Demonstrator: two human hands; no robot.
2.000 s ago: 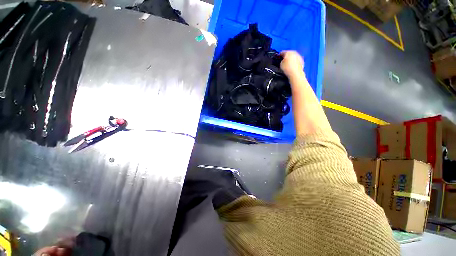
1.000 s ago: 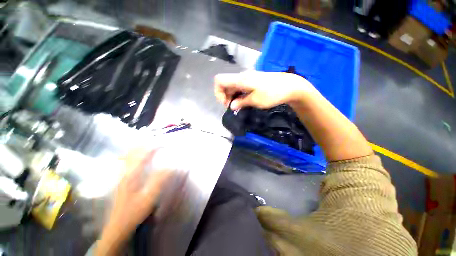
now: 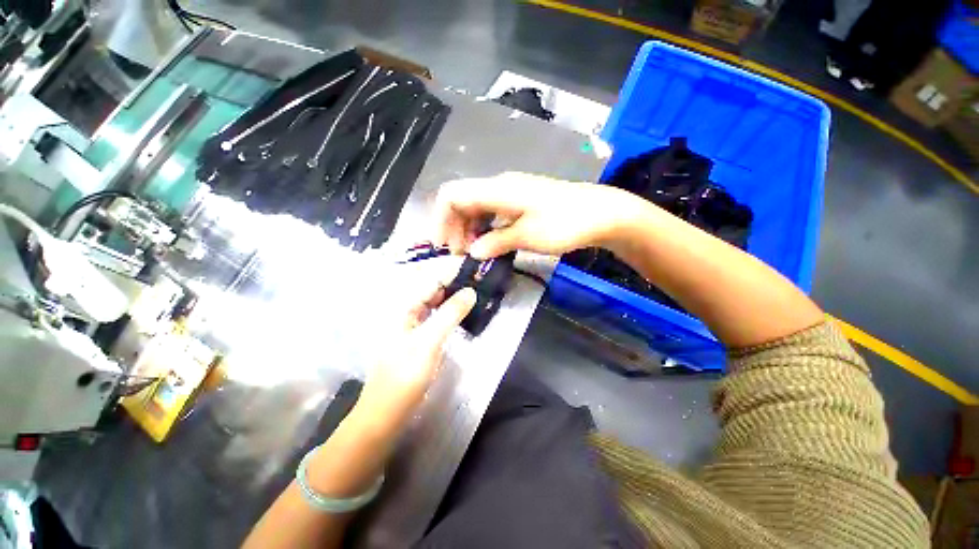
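A short black zipper piece (image 3: 488, 292) is held between my two hands above the right edge of the grey metal table (image 3: 472, 402). My left hand (image 3: 429, 322) pinches its lower left side. My right hand (image 3: 499, 220) grips its upper end with bent fingers. A small metallic detail shows on the piece. The snips (image 3: 423, 253) lie on the table just left of my right hand, partly hidden by it. A pile of black zippers (image 3: 333, 145) with pale lines lies at the back of the table.
The blue bin (image 3: 789, 204) stands right of the table, with black pieces (image 3: 687, 193) inside. The sewing machine head (image 3: 54, 343) and a yellow plate (image 3: 161, 402) are at the left. A dark strip lies beside my left forearm. A person's legs (image 3: 853, 43) show at the top right.
My right hand has come from the bin to over the table edge with a black piece. My left hand has moved right and up and now holds it too. The view has swung left.
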